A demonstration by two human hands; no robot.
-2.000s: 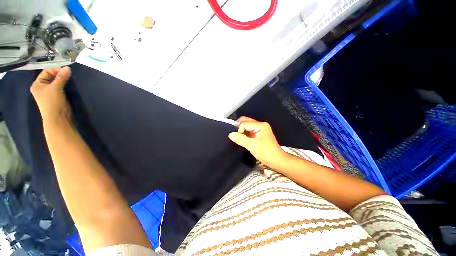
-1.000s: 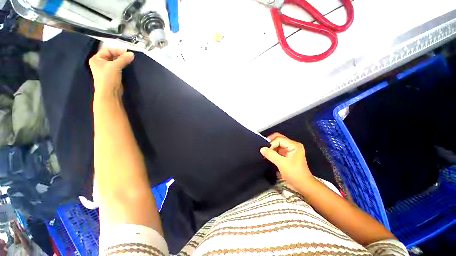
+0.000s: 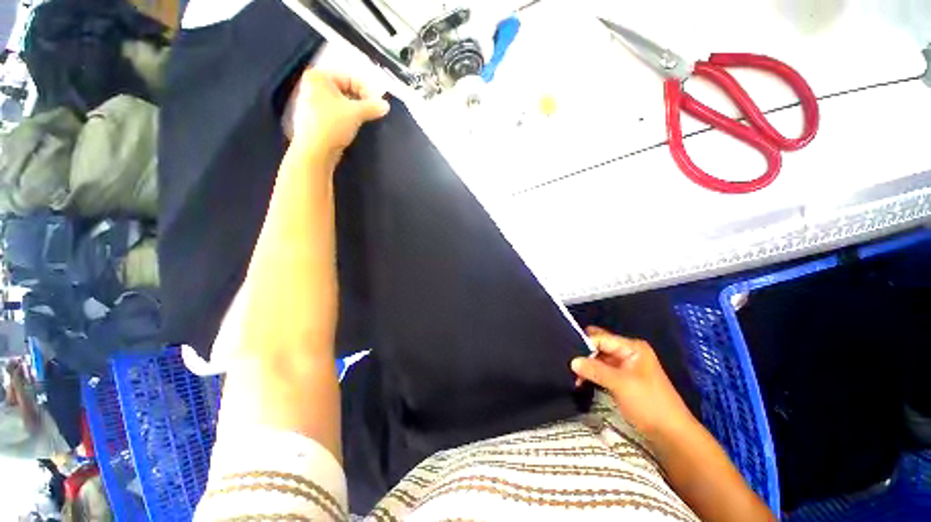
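Note:
A large black fabric panel (image 3: 459, 296) hangs from the table's edge across to my lap. A thin white seam edge (image 3: 500, 226) runs down its right side. My left hand (image 3: 335, 107) pinches the panel at its upper end, just below the machine head. My right hand (image 3: 623, 372) pinches the lower corner of the same edge, and the edge is taut between the hands. The thread tension assembly (image 3: 461, 58) of the sewing machine shows at the top. The needle is not clearly visible.
Red-handled scissors (image 3: 740, 122) lie on the white table (image 3: 613, 224), right of the machine. A blue tab (image 3: 500, 46) is beside the tension assembly. A ruler strip (image 3: 817, 240) runs along the table's front edge. Blue crates stand at right (image 3: 750, 398) and lower left (image 3: 163, 428). Folded cloth piles (image 3: 112, 163) are at left.
The view has shifted left, so the machine, hands and panel appear farther right and the whole scissors now show. Both hands still hold the panel's edge.

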